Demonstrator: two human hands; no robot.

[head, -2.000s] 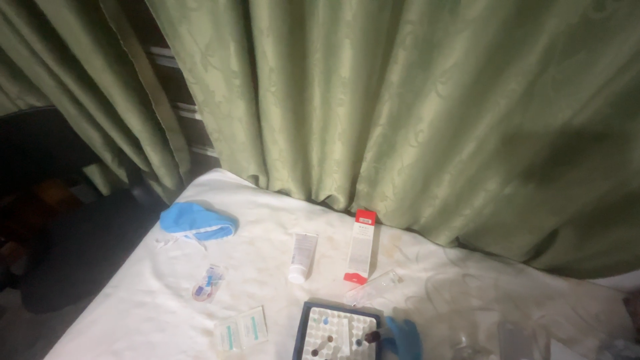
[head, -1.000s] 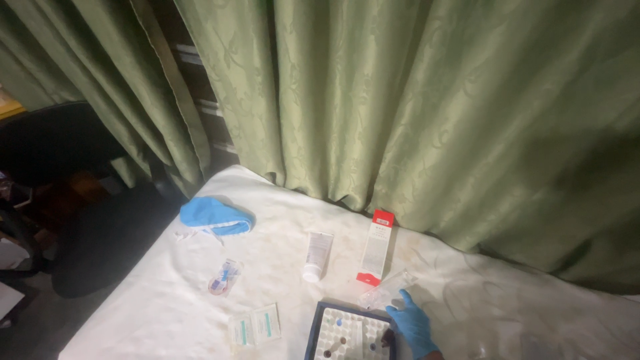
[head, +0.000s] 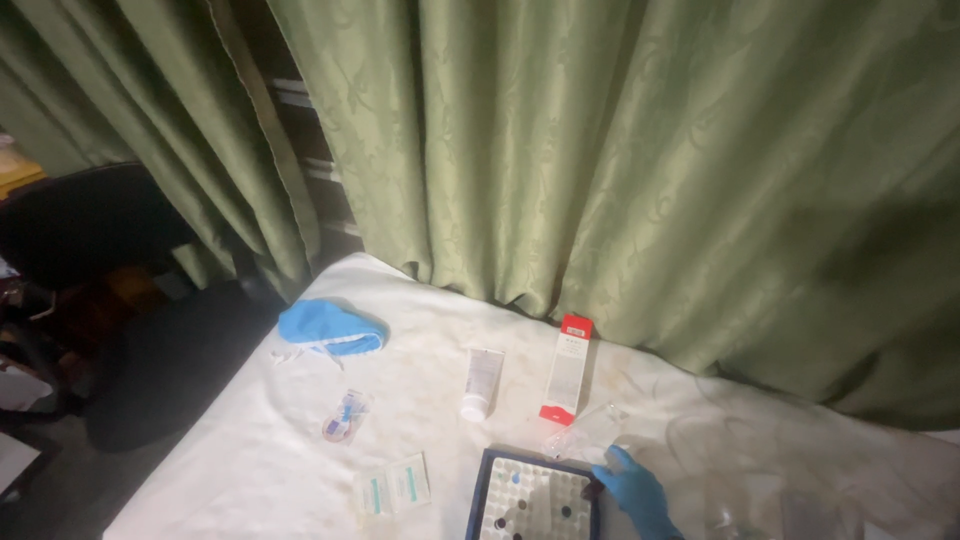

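Note:
A blue-gloved hand, my right hand, is at the upper right corner of a dark-framed rack with white round wells, several of which hold dark-topped items. Its fingers are beside a small dark object at the rack's edge; whether they grip it cannot be told. Just above the fingers lies a clear plastic wrapper. A white tube and a red and white carton lie farther back. My left hand is out of view.
On the white-covered table are a blue cloth cap, a small clear packet and two flat sachets. Green curtains hang along the back edge. A black chair stands at the left. Clear plastic items lie at the lower right.
My right hand was open above the rack's right side one second ago; now its fingers are lower, by the rack's corner. The view has shifted slightly.

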